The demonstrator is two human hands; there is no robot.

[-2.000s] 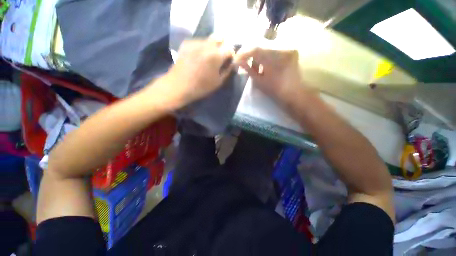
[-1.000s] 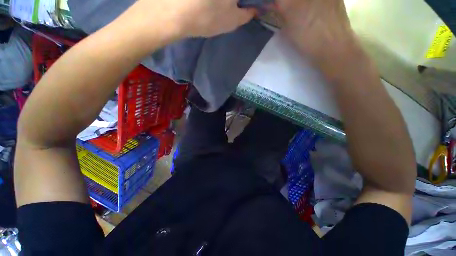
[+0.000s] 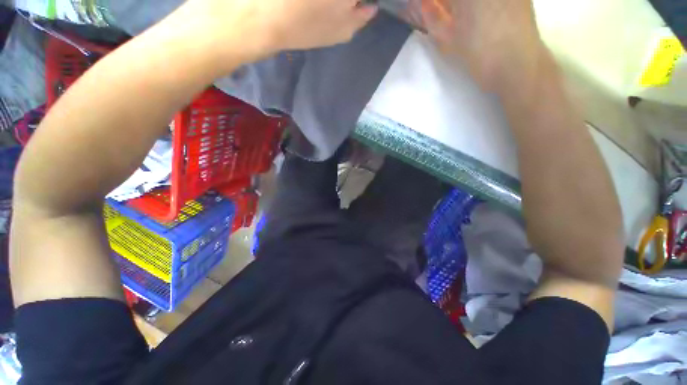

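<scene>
A grey garment panel (image 3: pixel 328 94) hangs over the near edge of the pale sewing table at the top centre. My left hand (image 3: pixel 320 21) is at the top edge, partly cut off, with its fingertips closed on the panel's upper part. My right hand (image 3: pixel 474 30) is beside it, blurred and cut off by the top edge, with its fingers at the same cloth. Whether the right fingers grip it cannot be made out. The needle area is out of the picture.
The table has a green, plastic-wrapped edge (image 3: pixel 437 162). A red basket (image 3: pixel 218 143) and a blue basket (image 3: pixel 192 244) with yellow inside stand at left. Scissors (image 3: pixel 654 244) with orange-yellow handles lie at right, above piled grey pieces (image 3: pixel 648 323).
The view has tilted down from two seconds ago, so the hands now sit at the top edge and the needle area is gone. Since one second ago, my right hand has shifted slightly.
</scene>
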